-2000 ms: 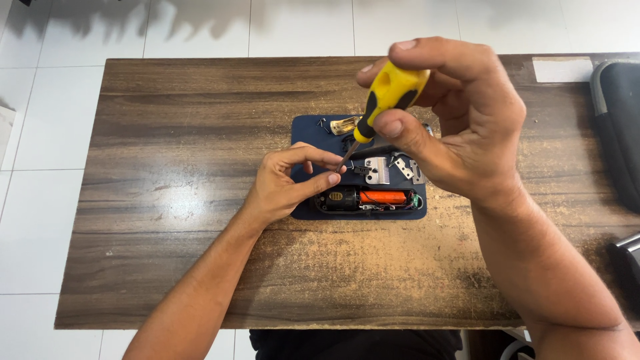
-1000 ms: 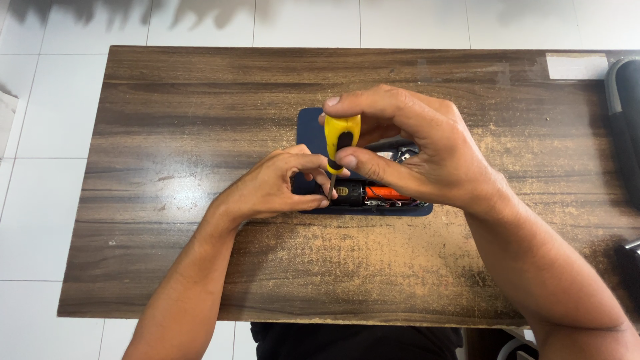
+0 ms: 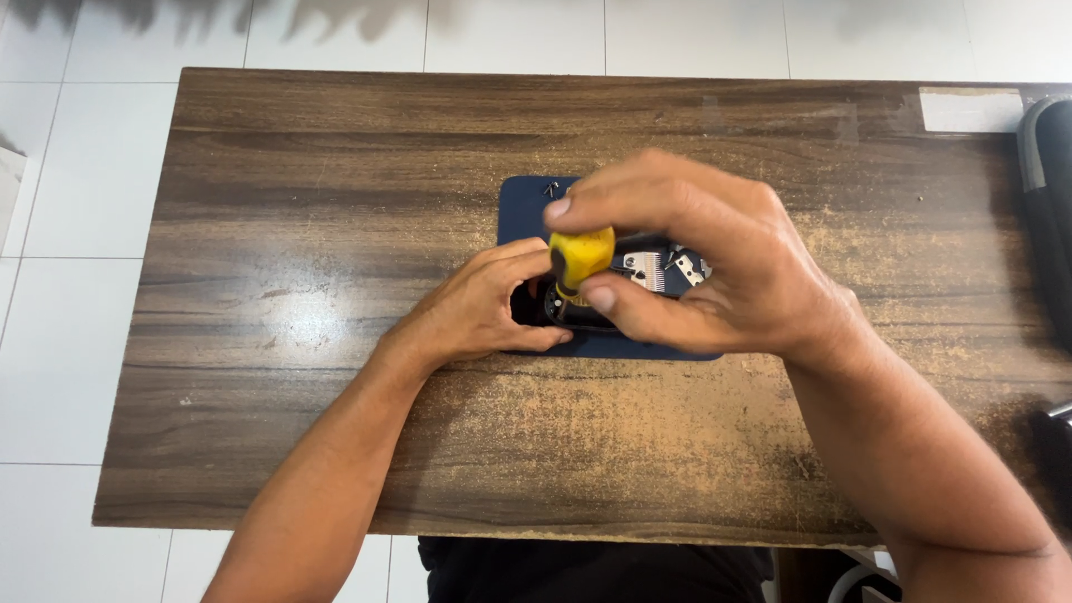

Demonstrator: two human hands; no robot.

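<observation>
My right hand (image 3: 712,260) grips a yellow and black screwdriver (image 3: 584,254) by its handle, tip down over the left end of an opened hair clipper body (image 3: 590,316). Fingers of my left hand (image 3: 477,306) curve around that same end, with thumb and fingertips at its sides. The clipper lies on a dark blue mat (image 3: 523,209). A toothed metal clipper blade (image 3: 645,271) and a small metal plate (image 3: 690,270) lie behind it, partly under my right hand. Small screws (image 3: 550,189) sit near the mat's back left corner. The screwdriver's tip is hidden.
The mat rests on a worn wooden table (image 3: 276,402). At the right edge are a black and grey case (image 3: 1043,201) and, nearer me, a dark object with a shiny metal part (image 3: 1059,410). A white sticker (image 3: 971,110) is at the back right.
The screwdriver first pointed at my left fingertips above the mat, then came down to the clipper's left end. My left hand has moved from pinching near the tip to spreading around that end.
</observation>
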